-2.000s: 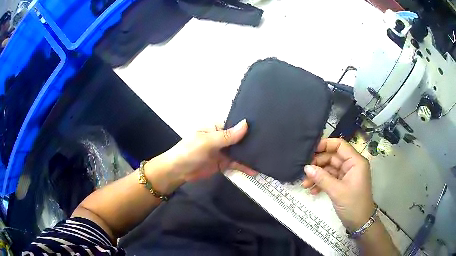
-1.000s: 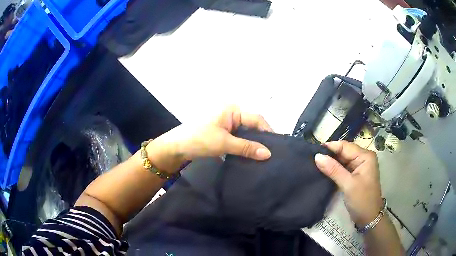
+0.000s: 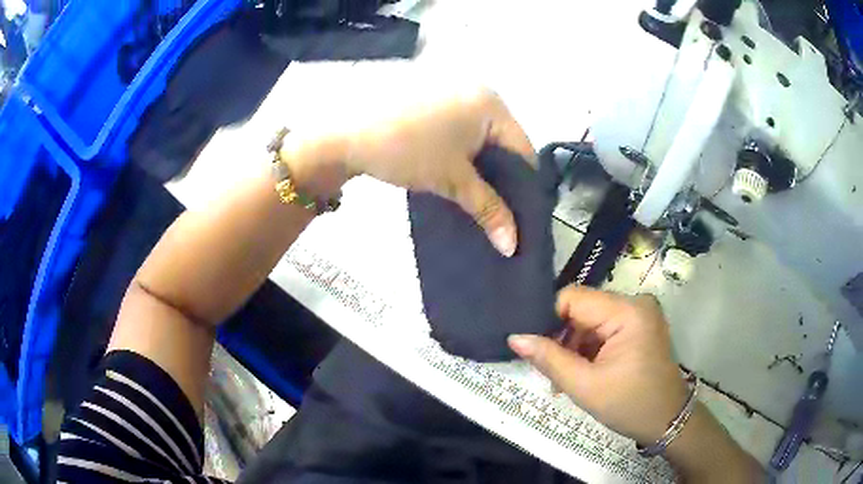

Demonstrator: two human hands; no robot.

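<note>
A rounded black fabric panel [image 3: 473,284] lies over the front of the white table, left of the needle area. My left hand [image 3: 445,161] holds its upper part, thumb on top, the other fingertips hidden. My right hand [image 3: 610,354] pinches its lower right corner between thumb and fingers. A black band [image 3: 598,244] with a pale stitch line runs from the panel's right side to below the machine head. The presser foot and needle area [image 3: 653,227] is partly visible beside the band.
The white sewing machine head [image 3: 686,113] stands at right. A screwdriver [image 3: 804,416] lies on the machine bed. Black cut pieces [image 3: 350,40] lie at the table's upper left. A blue bin [image 3: 57,236] is at far left. A printed ruler [image 3: 492,397] runs along the front edge.
The panel has turned from hanging over the table's front edge to lying more upright near the needle. My left hand has moved up and over its top. The camera view has shifted.
</note>
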